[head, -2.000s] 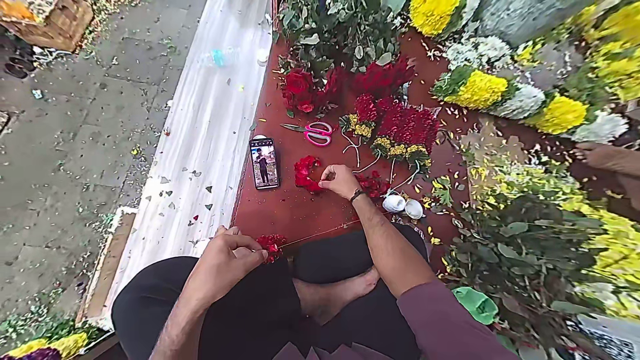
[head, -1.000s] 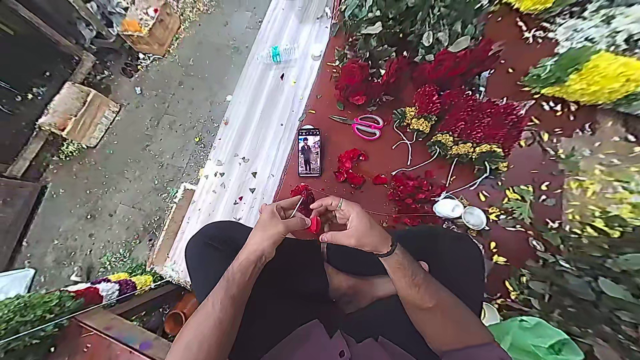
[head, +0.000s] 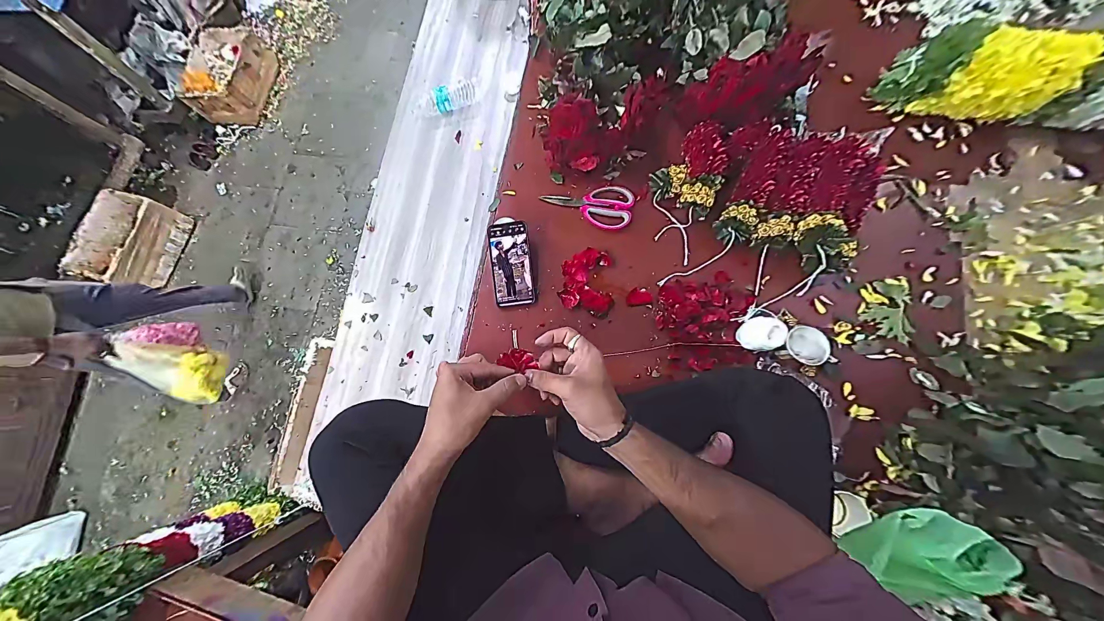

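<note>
My left hand (head: pixel 470 398) grips a small bunch of red petals (head: pixel 517 360) between thumb and fingers, over my lap. My right hand (head: pixel 573 379), with a ring and a dark wristband, pinches the same bunch from the right. A thin thread (head: pixel 664 348) runs from there to a white spool (head: pixel 761 333), beside a second round white piece (head: pixel 808 344). Loose red petals (head: pixel 703 306) lie left of the spool, and a smaller heap (head: pixel 586 280) lies beyond my hands. Pink-handled scissors (head: pixel 607 208) rest above that heap, with a smartphone (head: pixel 512 263) to the left.
Red flower garlands (head: pixel 802 177) with yellow trim and white strings lie beyond the petals. Leafy stems (head: pixel 664 39) are at the back, and a plastic bottle (head: pixel 454 97) lies on the white sheet (head: pixel 405 216). A green plastic bag (head: pixel 931 552) is at right. A person (head: pixel 129 306) carries flowers at left.
My right hand has moved from the petals on the red surface to join my left hand at the red bunch. A person with flowers has come into view at left. The view has shifted left.
</note>
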